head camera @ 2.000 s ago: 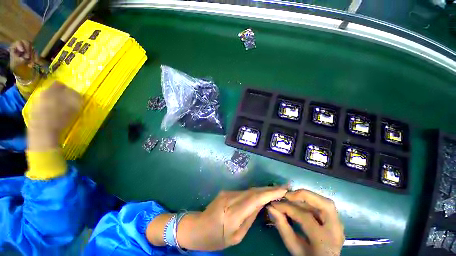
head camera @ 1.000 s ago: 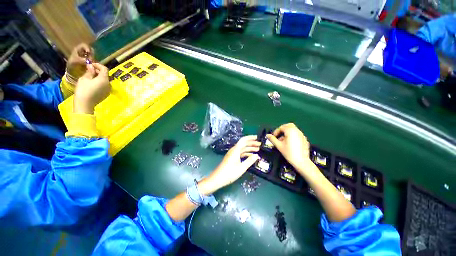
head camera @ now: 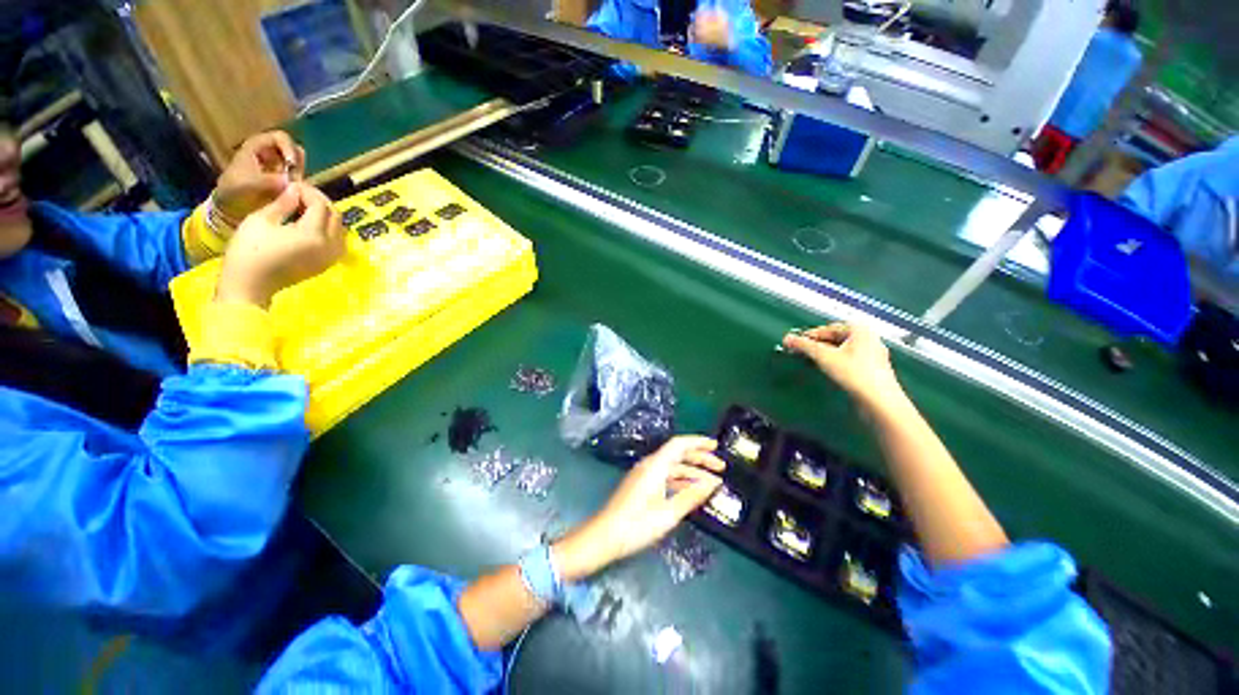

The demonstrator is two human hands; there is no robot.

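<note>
The black pocket tray [head camera: 764,478] lies in front of me; modules with bright centres sit in its pockets, one in the far left pocket. My left hand [head camera: 662,492] rests at the tray's left end, fingers slightly bent, nothing seen in it. My right hand [head camera: 845,356] is raised beyond the tray, thumb and fingertips pinched together; a tiny pale thing may show at the tips, too small to tell. The clear plastic bag [head camera: 618,394] of black parts stands left of the tray. My right forearm hides part of the tray.
Another worker's hands [head camera: 281,234] are above the stacked yellow trays [head camera: 408,299] at left. Small part piles [head camera: 535,475] lie near the bag. A pale rail [head camera: 707,247] crosses behind. A large black tray [head camera: 1155,638] is at lower right, a blue bin [head camera: 1121,268] beyond the rail.
My hands went from working together low down to the tray's left end, where a module now fills the formerly empty pocket. My right hand then moved away to the right. The view has tilted up.
</note>
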